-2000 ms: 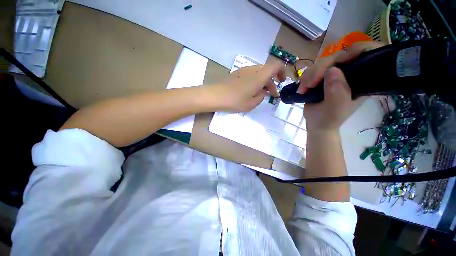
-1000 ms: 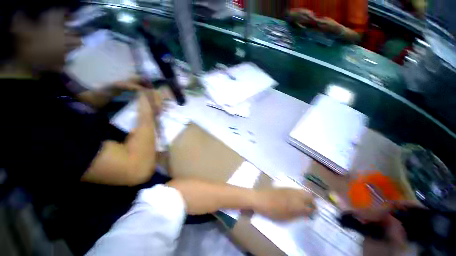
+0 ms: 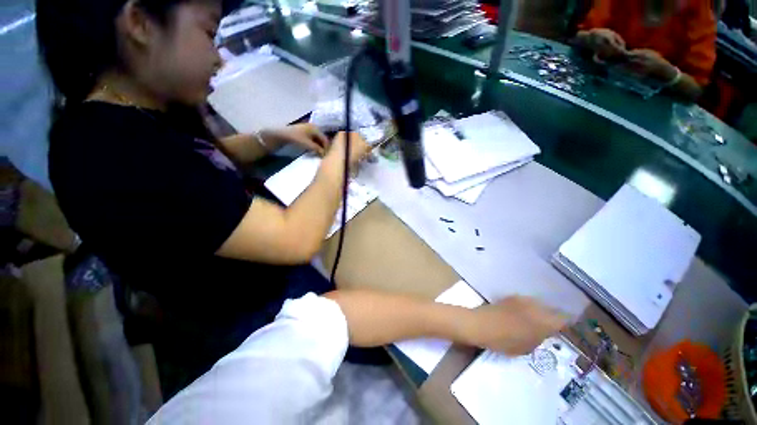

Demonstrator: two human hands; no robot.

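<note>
My left hand [image 3: 525,324] is blurred over the upper left edge of a white plastic panel [image 3: 508,390]; its fingertips are too unclear to show whether they hold anything. The panel lies at the bottom, cut off by the picture's edge, ribbed side up. A small green circuit board [image 3: 573,392] sits in it. Another wired green board [image 3: 604,339] lies at its far edge. The orange bowl [image 3: 653,371] with shiny screws is to the right of the panel. My right hand is out of the picture.
A neat stack of white panels [image 3: 632,256] stands beyond the work spot, a looser stack [image 3: 485,149] farther left. Small dark pieces [image 3: 478,247] lie between. A neighbour in black [image 3: 158,195] works at left beside a hanging black screwdriver [image 3: 405,124]. A basket rim [image 3: 739,365] shows at right.
The view has swung up and left, bringing in the neighbour and belt. My right hand and the screwdriver it held have left the picture. My left hand has shifted to the panel's upper left edge.
</note>
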